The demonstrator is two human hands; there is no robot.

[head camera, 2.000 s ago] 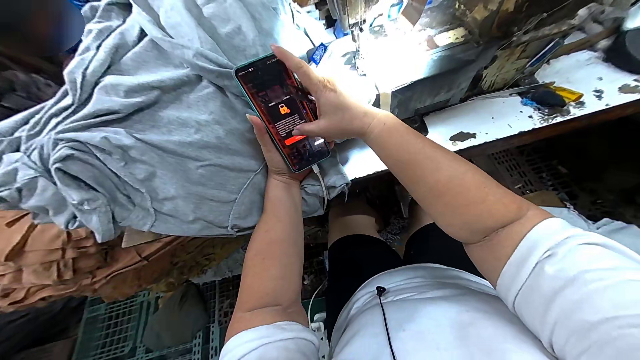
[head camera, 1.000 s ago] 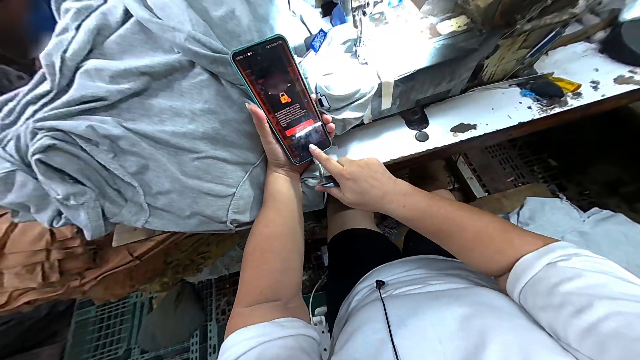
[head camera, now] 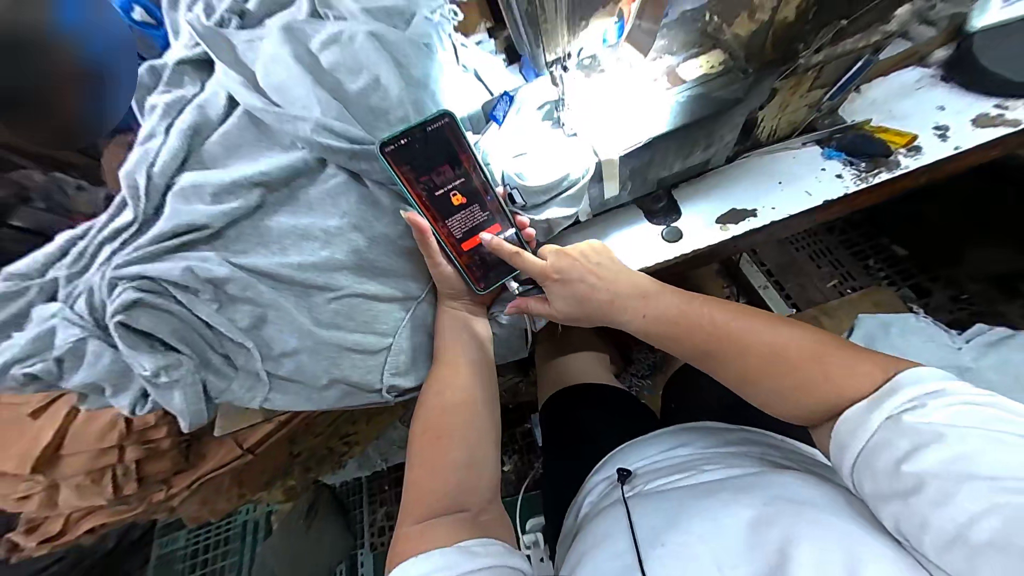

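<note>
A smartphone [head camera: 448, 192] in a green case lies tilted in my left hand [head camera: 458, 280], its fingers wrapped round both long sides. The screen is lit and dark, with an orange padlock icon, some writing and a red button. My right hand [head camera: 572, 280] is over the lower end of the phone, its index fingertip at the red button and the thumb apart below. A white cable [head camera: 514, 288] is plugged into the phone's bottom edge. Grey knit fabric [head camera: 296, 216] is heaped to the left of the phone and reaches under my left wrist.
Beyond my hands stands a sewing machine [head camera: 688, 120] with its lamp shining on grey fabric. The white worktable [head camera: 792, 180] runs right, bearing a yellow and black tool [head camera: 876, 142]. Brown fabric pieces [head camera: 96, 464] are stacked lower left. A green plastic crate [head camera: 212, 540] stands below.
My right hand has shifted from the phone's middle to below it, then up again, so the index finger now touches or hovers at the red button. The left hand keeps its hold on the phone.
</note>
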